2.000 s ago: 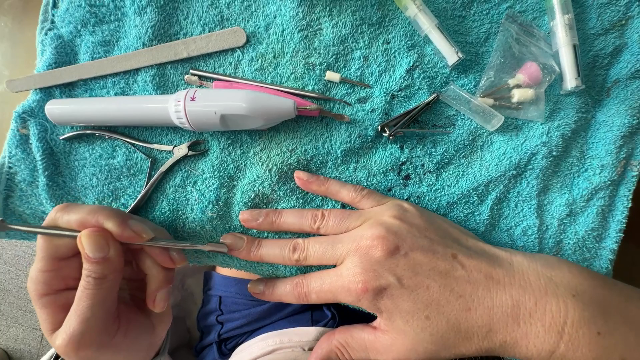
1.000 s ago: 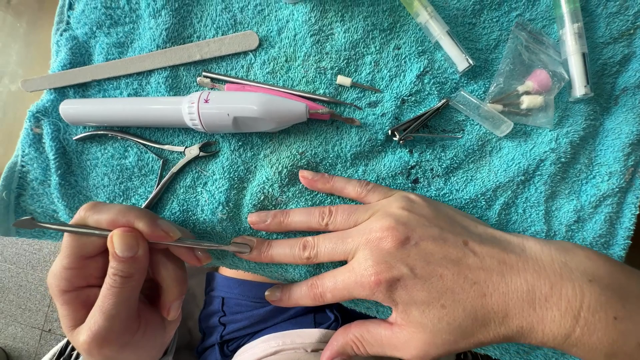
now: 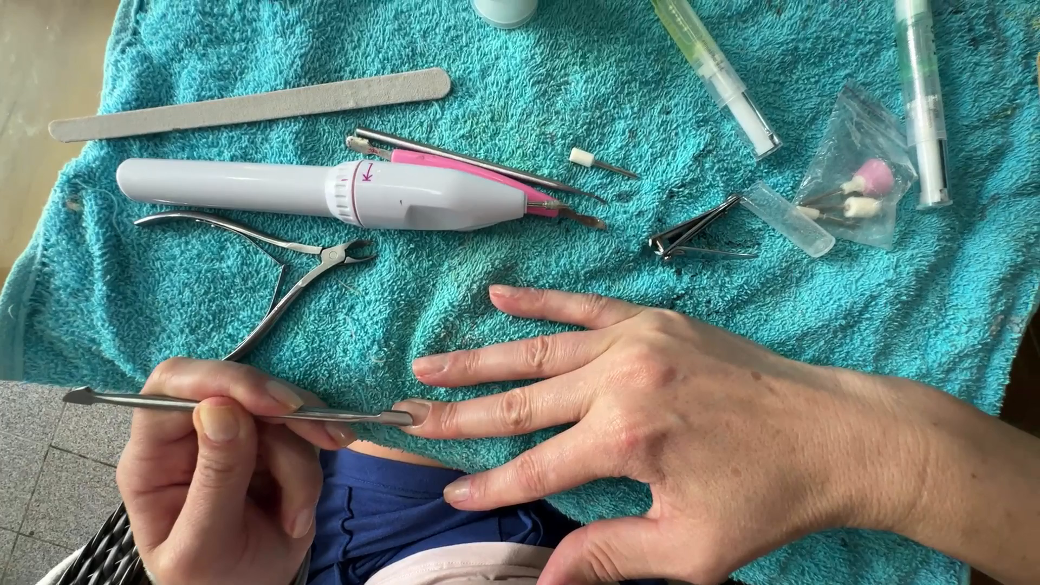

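My left hand (image 3: 219, 471) pinches a double-ended metal cuticle pusher (image 3: 325, 414) between thumb and fingers. One flat end rests at the middle fingernail of my right hand (image 3: 642, 414); the other, pointed end sticks out to the left. My right hand lies palm down, fingers spread and pointing left, on a turquoise towel (image 3: 455, 268). Above my left hand are metal cuticle nippers (image 3: 333, 256) and a white electric nail drill (image 3: 325, 191). The drill lies partly over a pink-handled tool (image 3: 479, 172) and beside a thin metal rod tool (image 3: 479, 160).
A grey nail file (image 3: 252, 106) lies at upper left. Above my right hand are a loose white-tipped bit (image 3: 601, 162), nail clippers (image 3: 691, 231), a clear plastic tube (image 3: 788, 219), a bag of bits (image 3: 861, 175) and two clear pens (image 3: 715, 77). A pale round container (image 3: 504, 10) shows at the top edge.
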